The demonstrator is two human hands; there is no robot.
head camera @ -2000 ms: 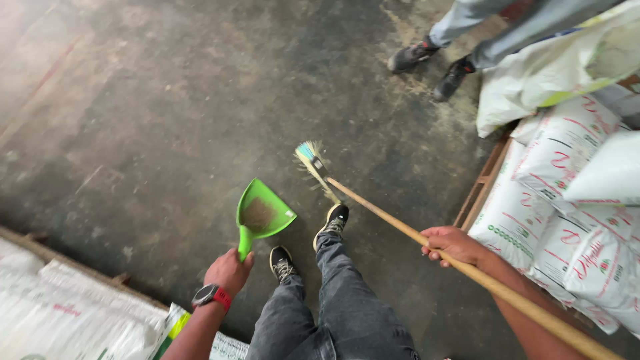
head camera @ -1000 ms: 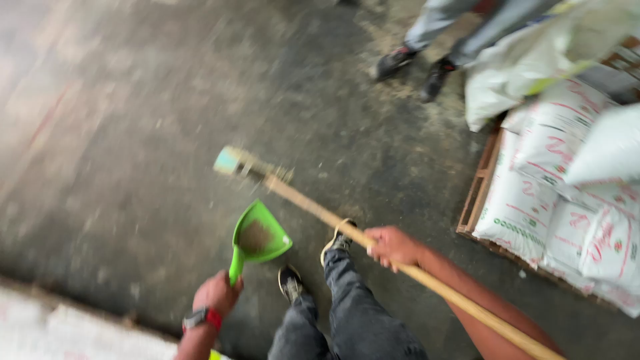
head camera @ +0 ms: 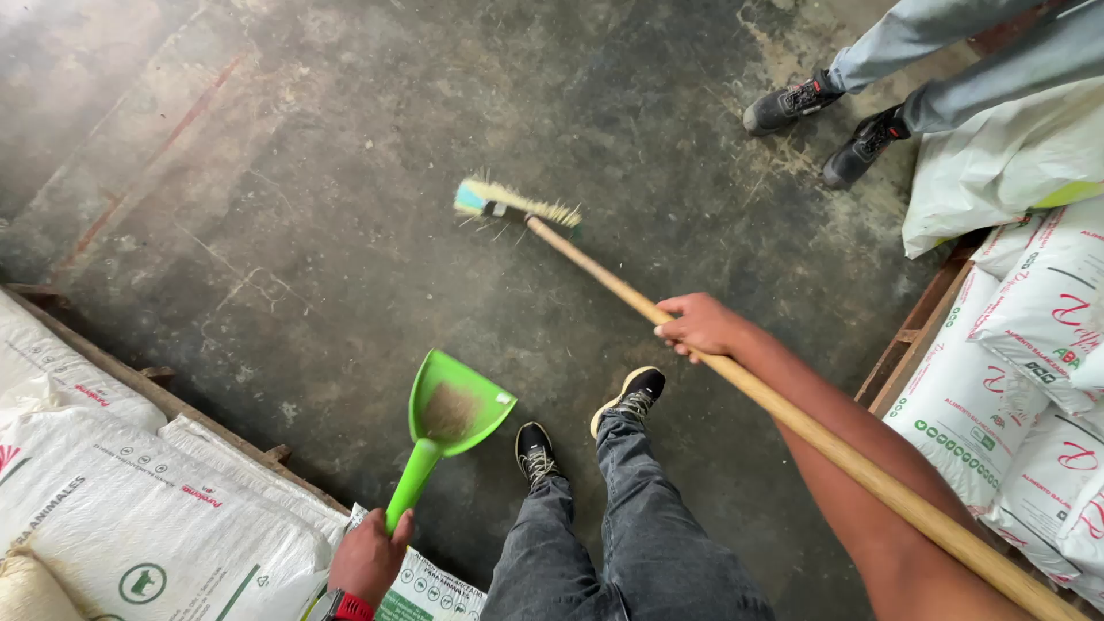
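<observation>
My left hand (head camera: 373, 552), below a watch with a red strap, grips the handle of a green plastic dustpan (head camera: 466, 401). Brown debris lies in the pan, which is at the lower middle, left of my feet. My right hand (head camera: 700, 326) is closed around the long wooden handle of a broom (head camera: 630, 295). The broom head (head camera: 517, 205), with pale bristles and a light blue end, is up and left of that hand, over the concrete floor (head camera: 345, 172). Whether the bristles touch the floor I cannot tell.
White printed sacks (head camera: 164, 509) lie on a wooden pallet at lower left. More sacks (head camera: 975, 379) are stacked on a pallet (head camera: 914, 332) at right. Another person's legs and dark work shoes (head camera: 792, 103) are at upper right, beside a large white sack (head camera: 1000, 155).
The broom head has moved left from near my feet, then back somewhat to the right and farther from my feet. My left hand still holds the dustpan.
</observation>
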